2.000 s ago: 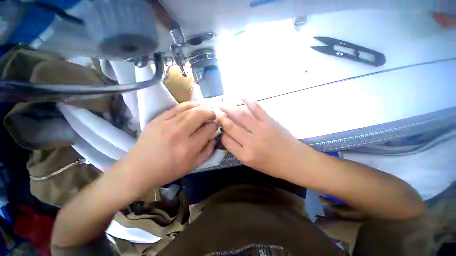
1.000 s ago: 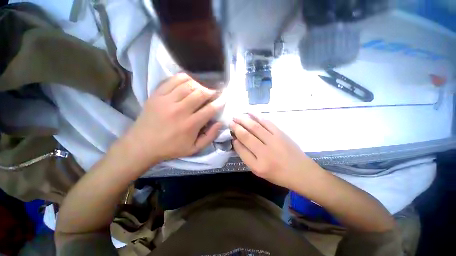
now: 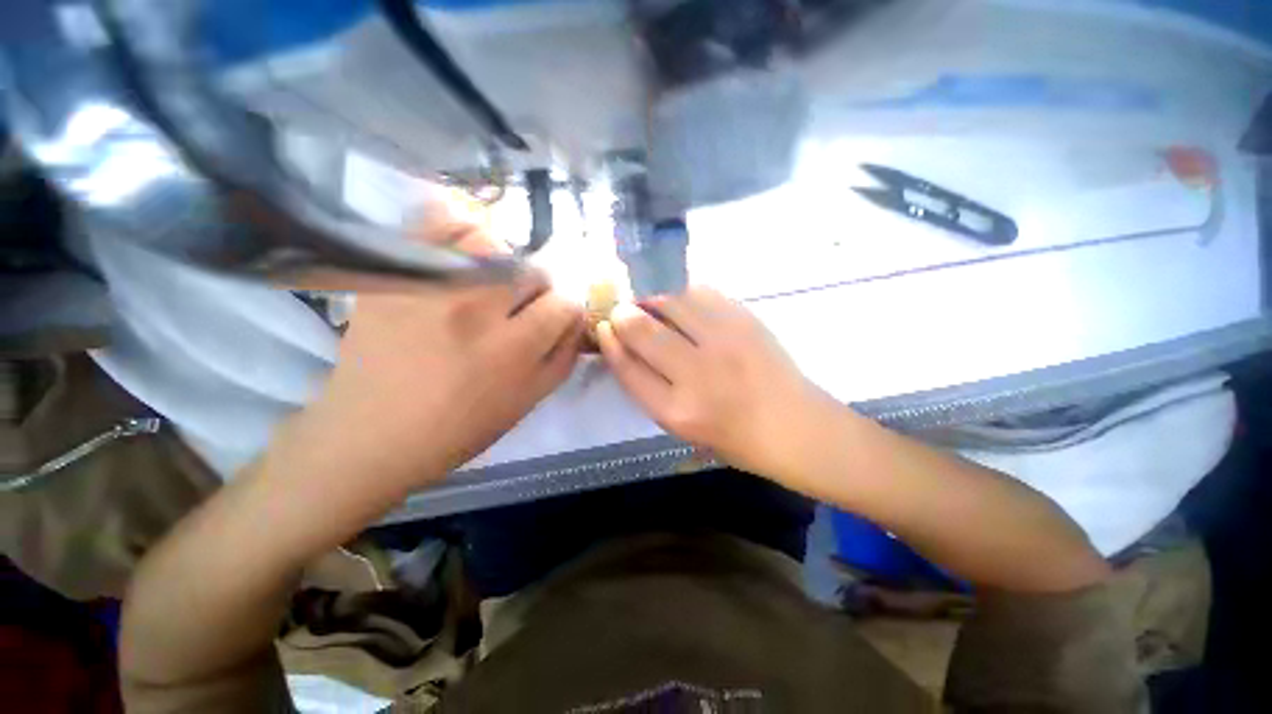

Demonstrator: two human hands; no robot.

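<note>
My left hand [image 3: 453, 342] and my right hand [image 3: 712, 366] meet just in front of the presser foot area. Their fingertips pinch a small brown seam edge [image 3: 601, 299] between them. White pocketing cloth [image 3: 209, 366] spreads left from under my left hand. A grey-blue block [image 3: 659, 257] stands just behind my right fingertips. The needle area is overexposed, so the needle and stitches cannot be made out. The white machine head [image 3: 893, 84] hangs above, and a shiny curved metal bar partly covers my left hand.
Black thread snips [image 3: 937, 204] lie on the white table, right of the needle. The table edge carries a measuring scale [image 3: 963, 407]. Brown cloth with a zipper [image 3: 84, 446] hangs at the left. White cloth [image 3: 1137, 467] lies below the table edge at right.
The head view has shifted. Both hands stay together by the needle, and a brown edge now shows between the fingertips. The left fingers are now partly behind the metal bar.
</note>
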